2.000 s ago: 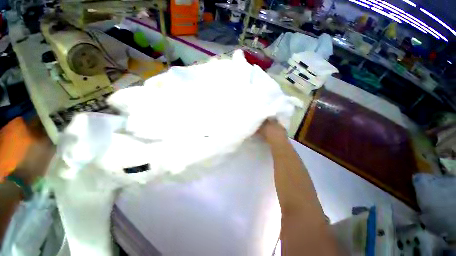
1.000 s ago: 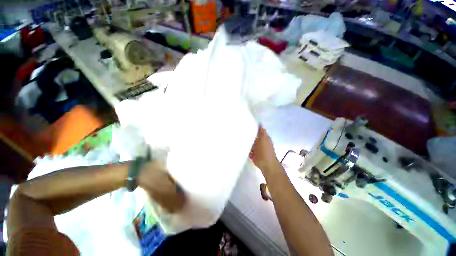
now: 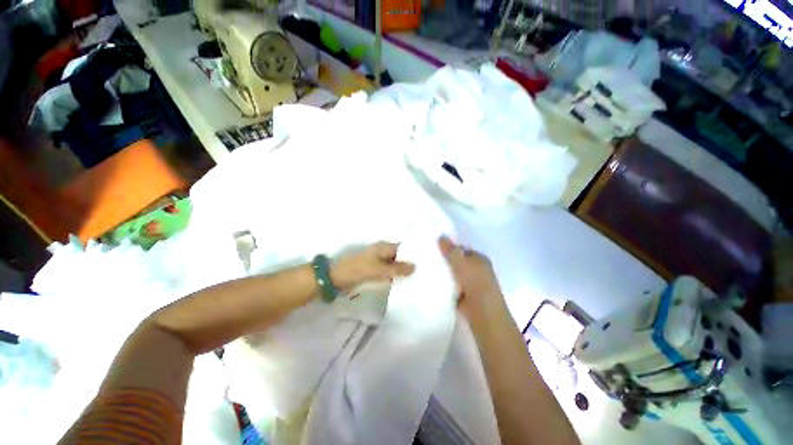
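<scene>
A large heap of white cloth (image 3: 330,174) fills the middle of the view and hangs over the table's front edge. A small black label (image 3: 452,171) shows on its upper right part. My left hand (image 3: 376,265), with a green bangle at the wrist, pinches the cloth. My right hand (image 3: 468,269) holds the same cloth just to the right, its fingers partly hidden by it. A strip of cloth hangs down between and below the hands. The white sewing machine head (image 3: 669,348) with a blue stripe stands at lower right; the hands are left of it.
A cream sewing machine (image 3: 252,61) stands at upper left. A brown glossy panel (image 3: 683,213) lies at right, with a stack of white pieces with dark labels (image 3: 609,104) behind it. Green printed cloth (image 3: 152,224) and another white ruffled heap (image 3: 96,295) are at left.
The cloth has been turned and spread on the table. My left hand has moved up and right, close to my right hand. The view has shifted, and the machine head sits lower right.
</scene>
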